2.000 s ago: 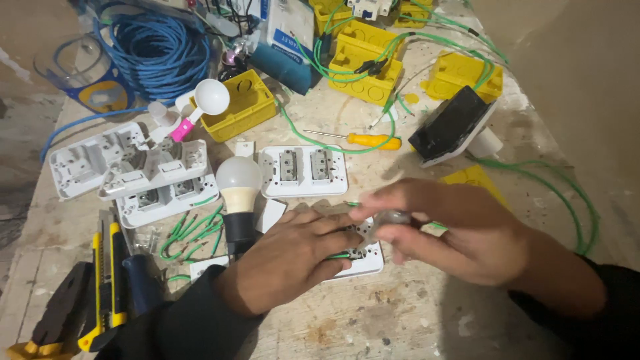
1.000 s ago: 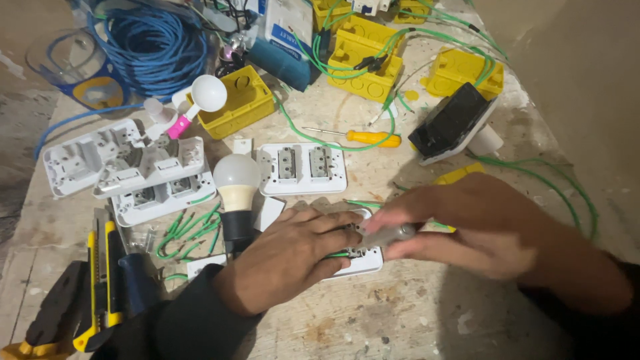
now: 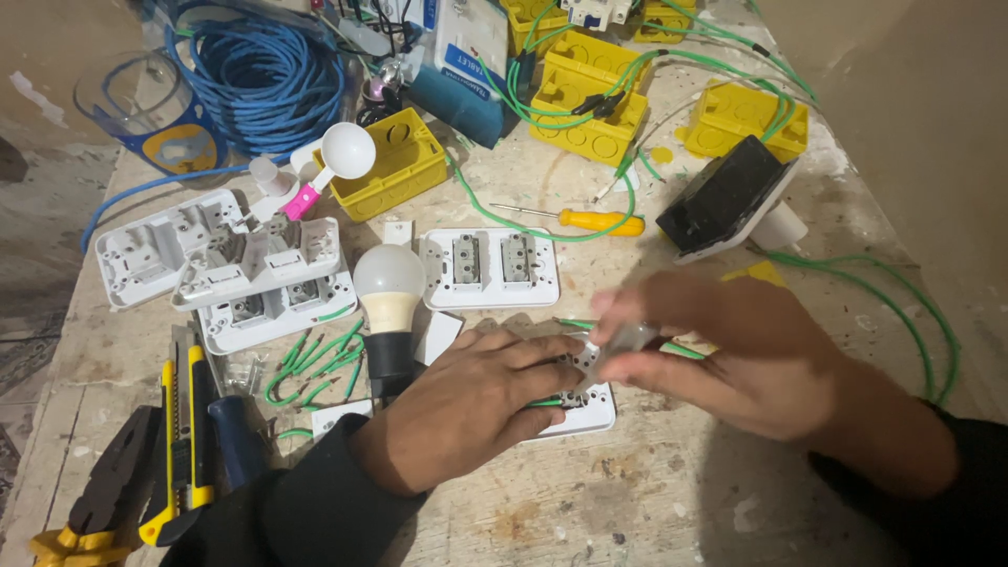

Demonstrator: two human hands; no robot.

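My left hand lies over a white plastic outlet plate, fingers pressing on it and on a short green wire at its terminals. The fingers of my right hand close on a translucent tool handle, blurred; its lower end points at the plate's modules, and its tip is hard to make out. Behind my left hand, a similar plate with two grey modules lies on the wooden table. A light bulb in a black socket rests left of it.
Stacked outlet plates, cut green wires, a utility knife and pliers are at left. Behind lie a yellow-handled screwdriver, yellow electrical boxes, a blue cable coil and a black box.
My right hand has shifted about the translucent handle and its fingers have changed position. My left hand stays on the plate.
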